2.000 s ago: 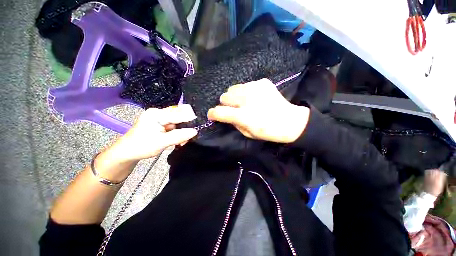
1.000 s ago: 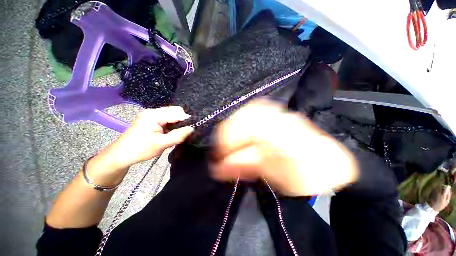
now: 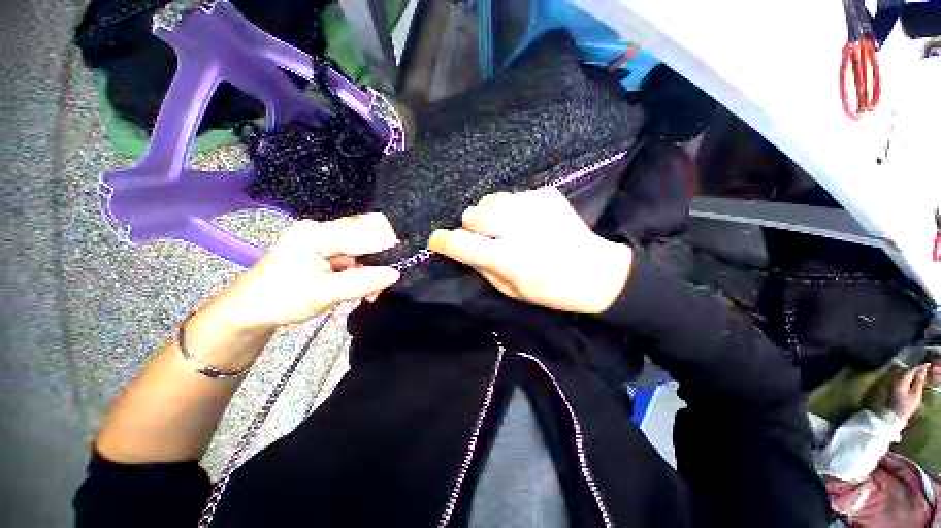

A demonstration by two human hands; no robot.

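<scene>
The dark tweed-like garment [image 3: 506,124] lies over my lap. A silvery chain trim [image 3: 590,170] runs along its edge to my fingers, and its loose part hangs below my left wrist. My left hand [image 3: 310,270] pinches the garment edge and chain between thumb and fingers. My right hand [image 3: 537,248] is at the edge just right of it, fingertips closed on the edge by the chain. Smooth black lining [image 3: 444,284] shows below the edge. No needle or thread can be made out.
A purple stool [image 3: 196,98] stands at left with a glittery black heap [image 3: 315,165]. Scissors with red handles [image 3: 858,77] lie on the white table [image 3: 764,72] at upper right. A blue container [image 3: 562,26] is behind the garment. Another person's hand [image 3: 908,392] shows at lower right.
My right hand was blurred and away from the edge one second ago, over my chest; it is now back at the chain beside my left hand. My left hand has hardly moved.
</scene>
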